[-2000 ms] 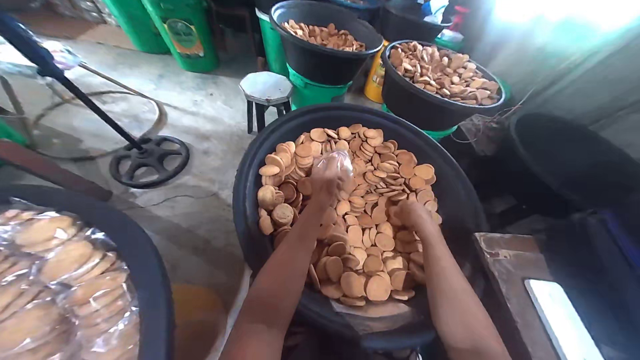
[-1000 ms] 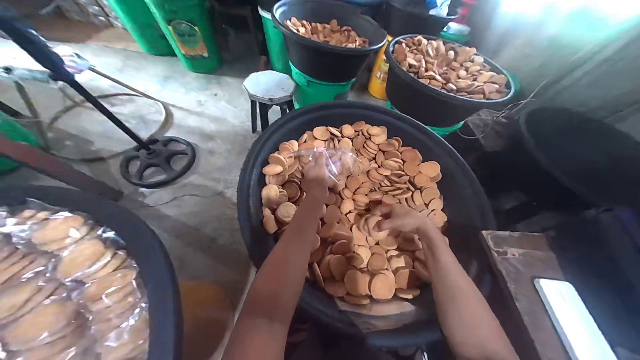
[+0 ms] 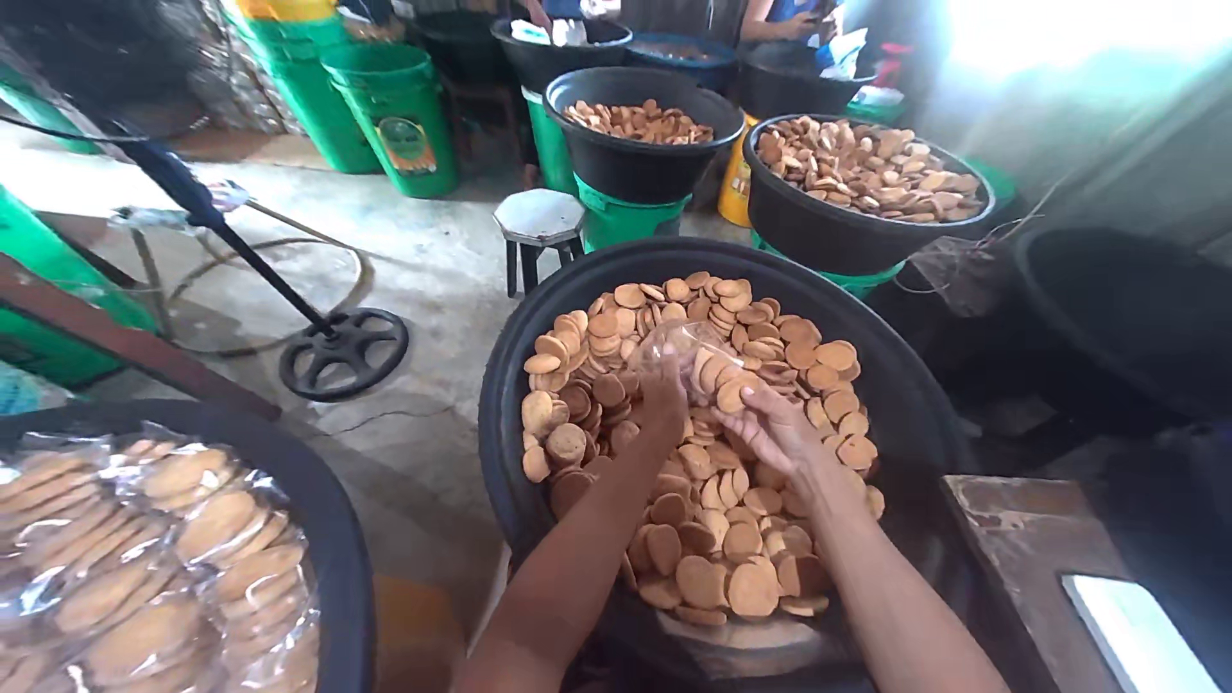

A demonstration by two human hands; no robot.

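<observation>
Above a large black tub (image 3: 510, 385) full of round flat biscuits (image 3: 754, 589), my left hand (image 3: 664, 385) holds a clear plastic bag (image 3: 685, 337) by its near left side. My right hand (image 3: 773, 423), palm up, supports a short row of biscuits (image 3: 724, 377) at the bag's right side. Some of that row appears to be within the bag; the plastic makes its exact edge hard to tell. Both hands are close together over the heaped biscuits.
At lower left, a black tub (image 3: 351, 539) holds bagged biscuits (image 3: 221, 525). Two more biscuit tubs (image 3: 635, 168) (image 3: 837, 231) stand on green buckets ahead, near a stool (image 3: 539, 217). A black stand base (image 3: 344, 354) is left. A wooden surface (image 3: 1030, 529) bears a white flat object (image 3: 1141, 630). People are at the back.
My right hand has come up from the loose biscuits, where it was one second ago, to the bag and now holds a row of biscuits. The view has tilted up somewhat.
</observation>
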